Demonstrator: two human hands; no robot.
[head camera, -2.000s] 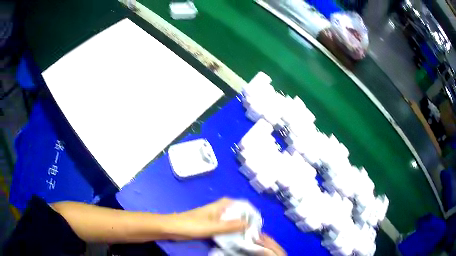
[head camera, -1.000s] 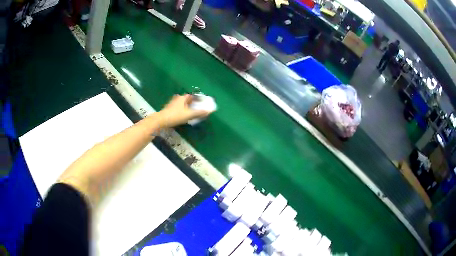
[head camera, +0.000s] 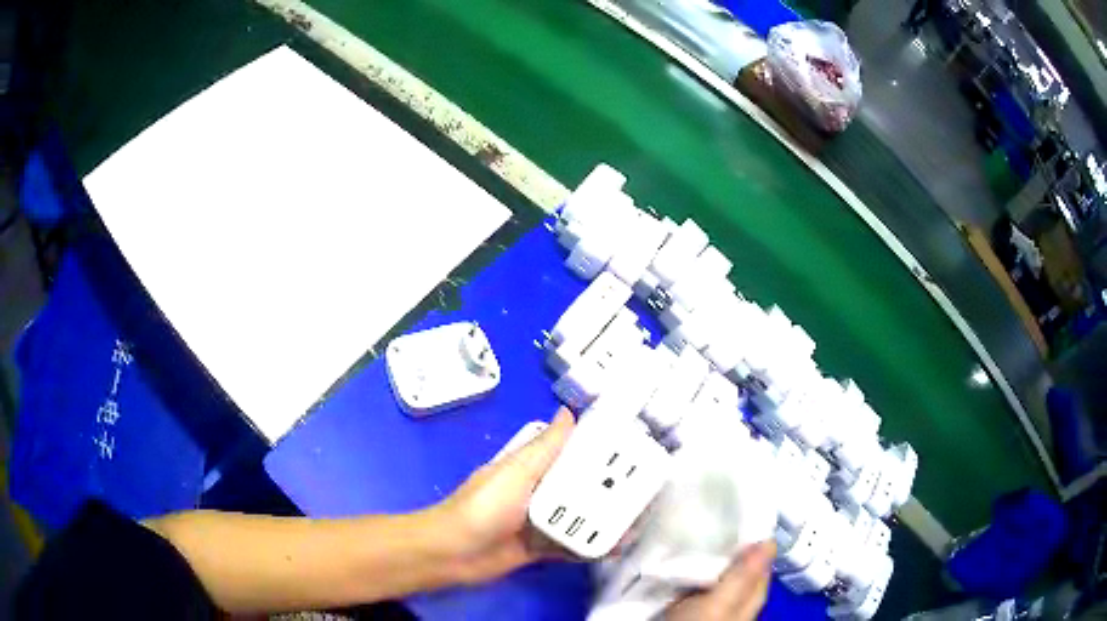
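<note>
My left hand (head camera: 504, 503) holds a white plug adapter (head camera: 597, 491) low in the middle of the view, its socket slots and small ports facing up towards me. My right hand (head camera: 732, 592) is at the bottom edge, partly cut off, and holds a white wiping cloth (head camera: 692, 528) against the adapter's right side. Another white adapter (head camera: 443, 368) lies on the blue mat (head camera: 352, 467) with its round raised base and pins up. A white edge shows behind my left fingers; I cannot tell what it belongs to.
Rows of white adapters (head camera: 716, 318) stand on the right of the mat. A large white sheet (head camera: 291, 231) lies to the left. The green conveyor belt (head camera: 680, 182) runs beyond. A clear bag (head camera: 816, 75) sits across the belt, and a dark blue cloth (head camera: 1010, 543) is at right.
My left hand has come back from over the belt to the mat with a white adapter. My right hand and the cloth are in view again. The view has tilted down.
</note>
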